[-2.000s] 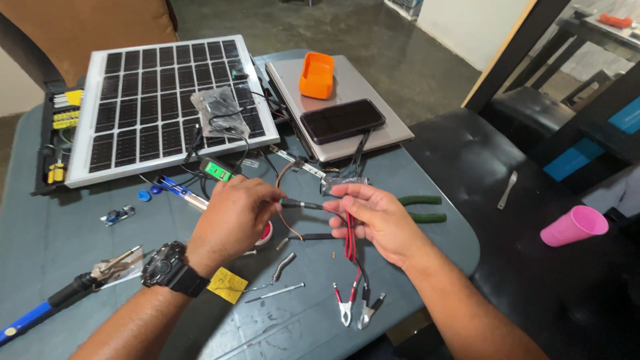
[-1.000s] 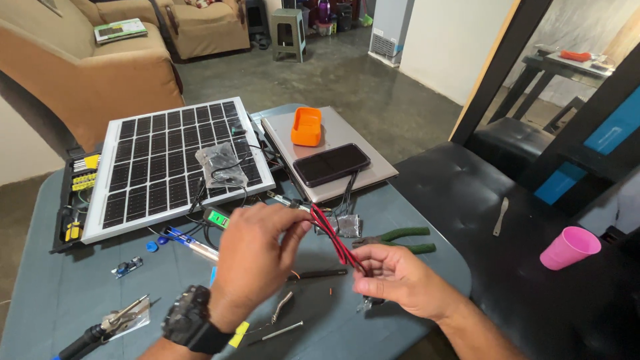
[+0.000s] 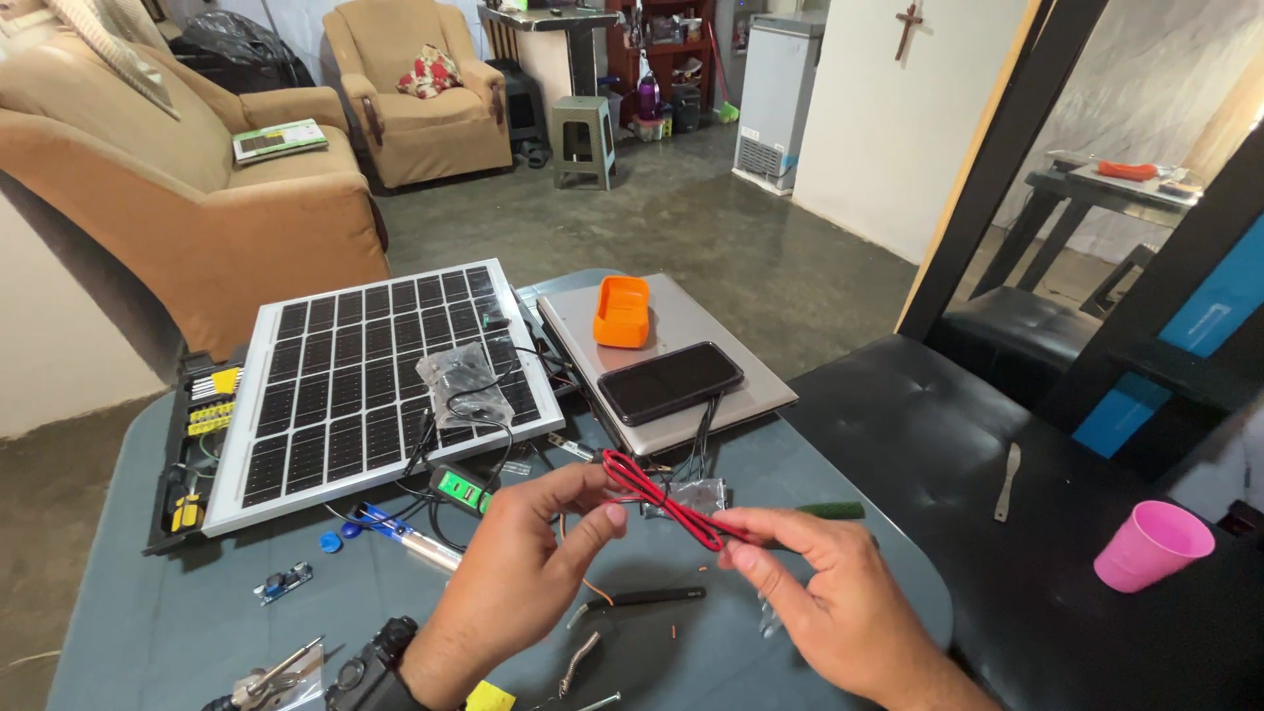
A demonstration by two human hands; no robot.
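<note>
Between my two hands is a folded bundle of red and black cable (image 3: 671, 506), held above the table. My left hand (image 3: 538, 553) pinches its upper left end, and my right hand (image 3: 815, 583) grips its lower right end. Metal clips, partly hidden, hang under my right hand. Black tweezers (image 3: 652, 596) lie below the bundle. A small plastic bag (image 3: 699, 494) lies just behind the cable. Left of my left hand are a device with a green display (image 3: 464, 489) and a small circuit board (image 3: 283, 583).
A solar panel (image 3: 385, 385) rests at the left over an open tool case (image 3: 183, 474). Behind my hands, a closed laptop (image 3: 563, 316) bears a phone (image 3: 671, 382) and an orange holder (image 3: 622, 311). A soldering iron (image 3: 281, 671) lies front left. A pink cup (image 3: 1150, 548) stands on the black seat.
The clips that hung in plain view below my hands are now mostly hidden under my right hand. The red and black cable has been lifted and spread between my hands. The view has tilted up.
</note>
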